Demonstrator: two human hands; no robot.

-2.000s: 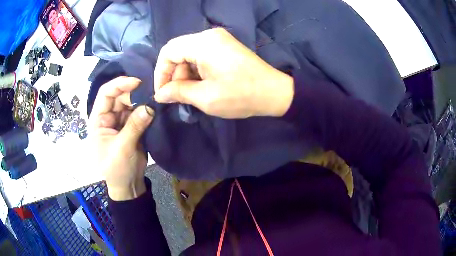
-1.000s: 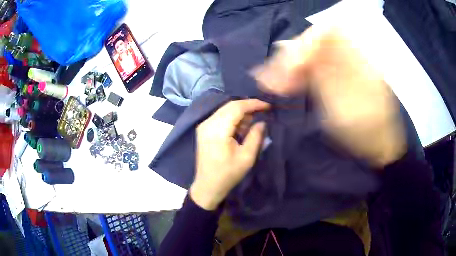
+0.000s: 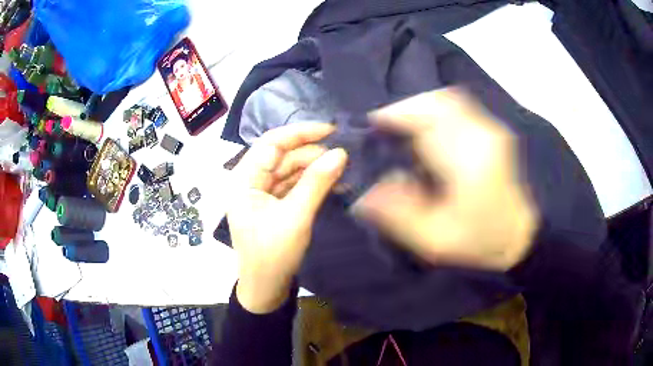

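The dark coat (image 3: 358, 264) lies bunched over the white table's edge and the wearer's lap, with shiny grey lining (image 3: 276, 104) showing at its upper left. My left hand (image 3: 279, 207) is at the coat's left part, fingers curled and thumb raised near the index finger. Whether it pinches cloth is unclear. My right hand (image 3: 458, 186) is motion-blurred just right of it over the coat, thumb and fingers spread around dark cloth. Its grip is unclear. No needle or thread can be made out.
On the white table (image 3: 179, 275) at left are silvery pieces (image 3: 168, 214), dark square pieces (image 3: 147, 132), a notions tin (image 3: 111, 174), thread spools (image 3: 82, 214), a phone (image 3: 192, 86) and a blue bag (image 3: 111, 36). Blue crates (image 3: 179, 332) stand below. A red cord (image 3: 391, 347) hangs in front.
Compared with a second ago, my left hand has shifted left and its thumb is raised. My right hand has come lower and closer to it. The coat's left edge has bunched up.
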